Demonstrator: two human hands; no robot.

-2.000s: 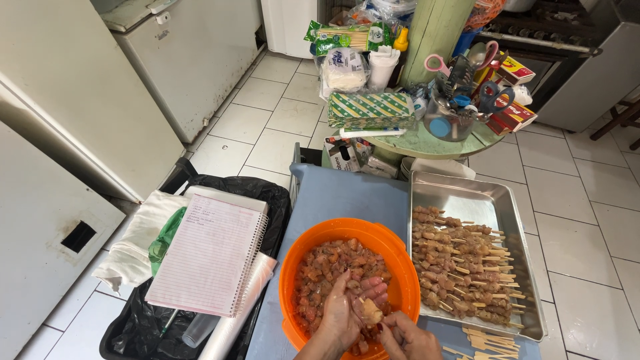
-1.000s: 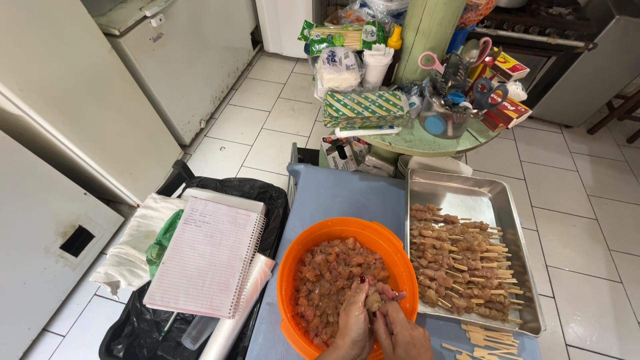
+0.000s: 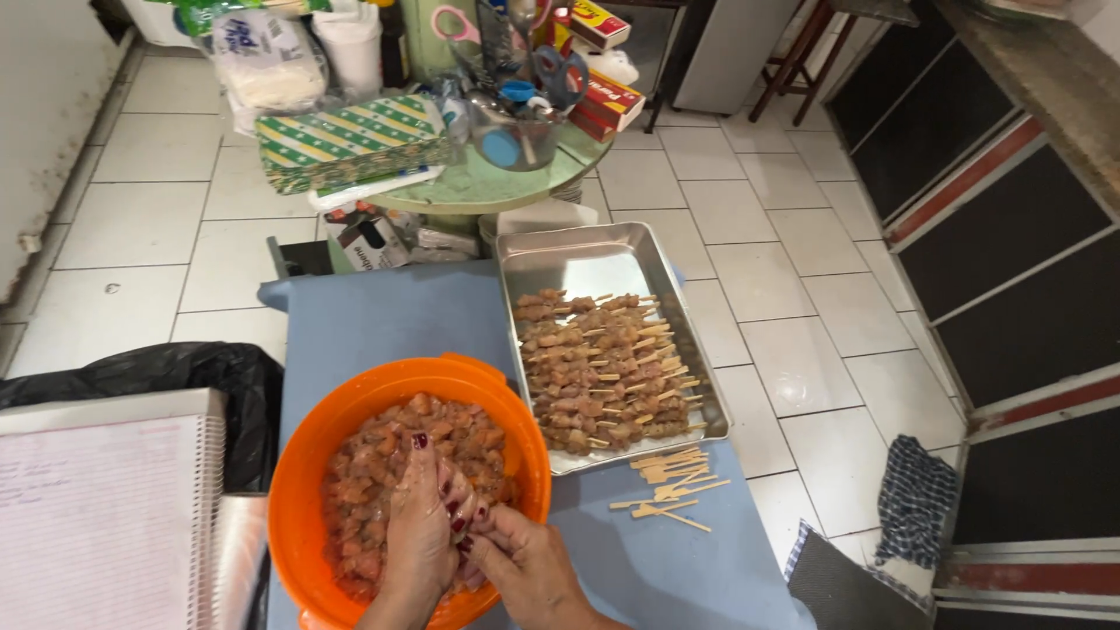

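Note:
Over an orange plastic basin (image 3: 293,490) of raw cubed meat (image 3: 363,490), my left hand (image 3: 424,525) has its fingers curled around pieces of meat. Beside it, touching it, my right hand (image 3: 525,560) pinches with thumb and fingers at the same spot; a skewer there is hidden or too small to tell. Right of the basin stands a metal tray (image 3: 577,245) holding rows of skewered raw meat (image 3: 604,367), their wooden ends pointing right. Loose flat wooden skewers (image 3: 669,486) lie on the blue cloth just below the tray.
The blue-covered table (image 3: 394,306) carries basin and tray. A spiral notebook (image 3: 105,525) with handwriting lies at left on black plastic (image 3: 254,376). Behind, a round green table (image 3: 472,188) holds patterned packages, a utensil container (image 3: 525,140) and matchboxes. Cloths (image 3: 914,499) lie on the tiled floor at right.
The view has swung to the right. My hands stay over the basin; my left hand, palm up with meat two seconds ago, is now curled closed around it.

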